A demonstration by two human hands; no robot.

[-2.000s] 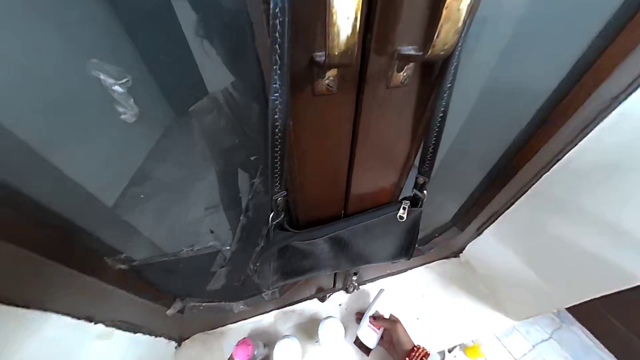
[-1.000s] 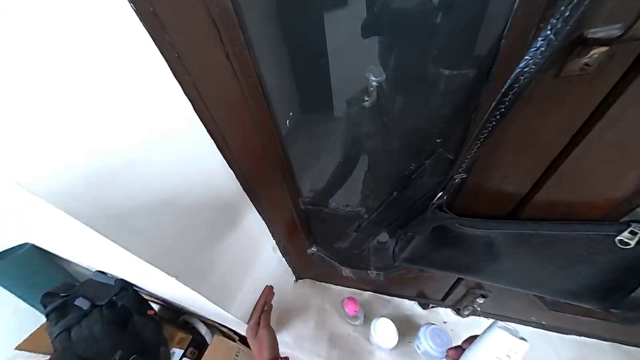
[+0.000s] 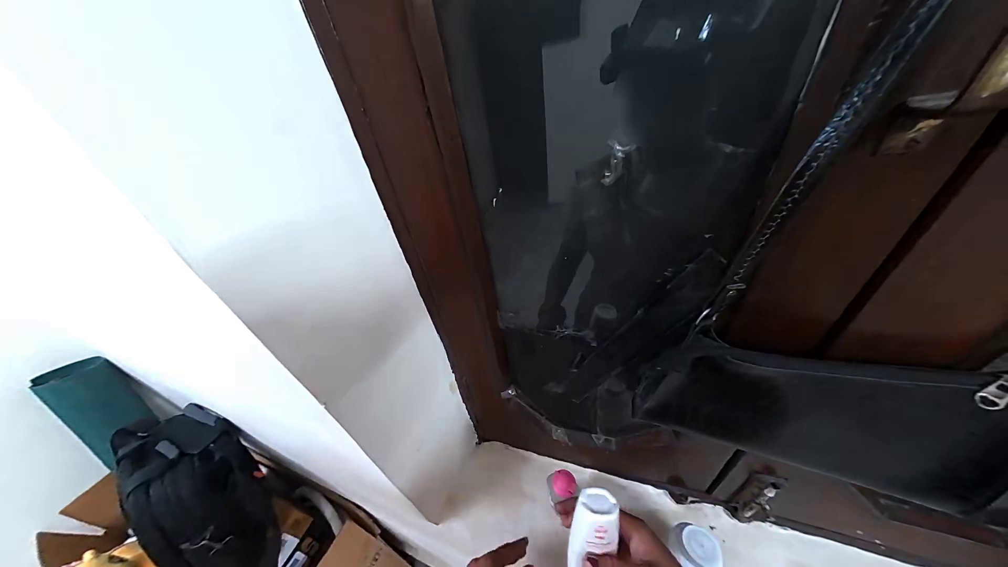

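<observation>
My right hand (image 3: 639, 543) grips a white plastic bottle (image 3: 594, 526) with pink writing, upright or slightly tilted, above the white window sill. Its fingers reach round the bottle toward a small container with a pink top (image 3: 564, 484), which stands just behind. My left hand (image 3: 501, 554) shows only in part at the bottom edge, fingers apart, left of the bottle, with nothing seen in it. Right of my right hand is a white-lidded jar (image 3: 699, 545) on the sill (image 3: 480, 492).
A black bag (image 3: 811, 417) hangs against the brown wooden shutters. Left of it is a dark glass pane (image 3: 535, 236) with tape at its lower edge. A metal latch (image 3: 760, 498) sits low on the frame. At lower left are a black backpack (image 3: 201, 488), cardboard boxes (image 3: 358, 547) and a green object (image 3: 94, 402).
The white bottle in my right hand has moved left, close to the pink-topped container. My left hand has left the wall corner and is lower. Earlier, the view swung left.
</observation>
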